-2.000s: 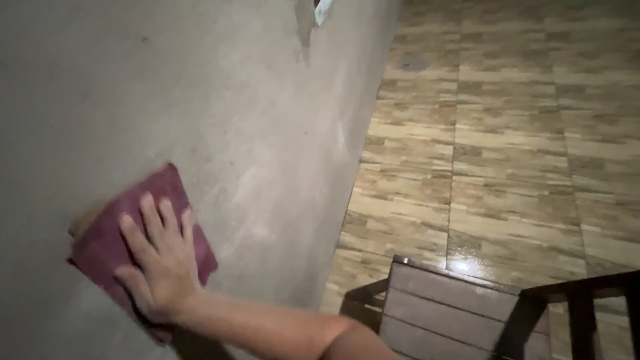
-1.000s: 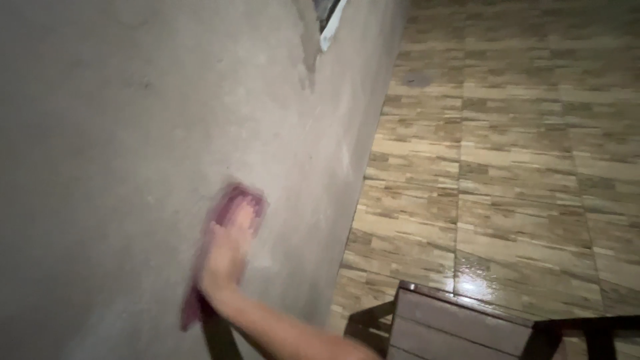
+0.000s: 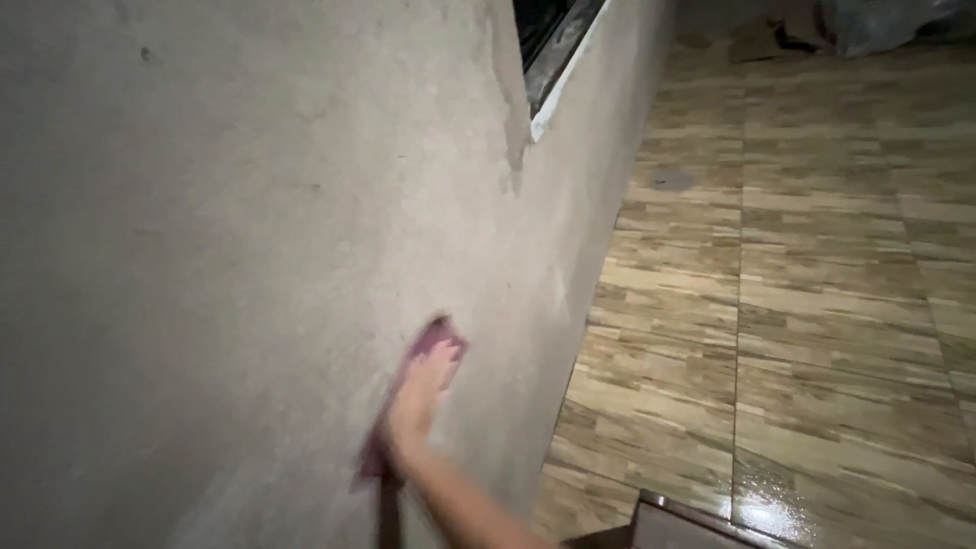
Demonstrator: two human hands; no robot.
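Note:
My right hand [image 3: 423, 389], blurred by motion, presses a dark red cloth [image 3: 374, 457] against the grey plastered wall [image 3: 267, 252]. Some of the cloth shows past the fingertips, and more of it hangs out below and to the left of the palm. The forearm comes in from the bottom edge of the head view. My left hand is outside the picture.
A dark-framed opening with a white edge [image 3: 557, 95] cuts into the wall at the top. Wood-patterned floor tiles [image 3: 671, 320] lie at right, with dark wooden furniture [image 3: 686, 526] at the bottom. Plastic sheeting [image 3: 869, 27] lies at the far top right.
My right hand has moved right along the wall with the cloth, which was spread wider under the palm two seconds ago. The view has shifted, showing more of the wall opening.

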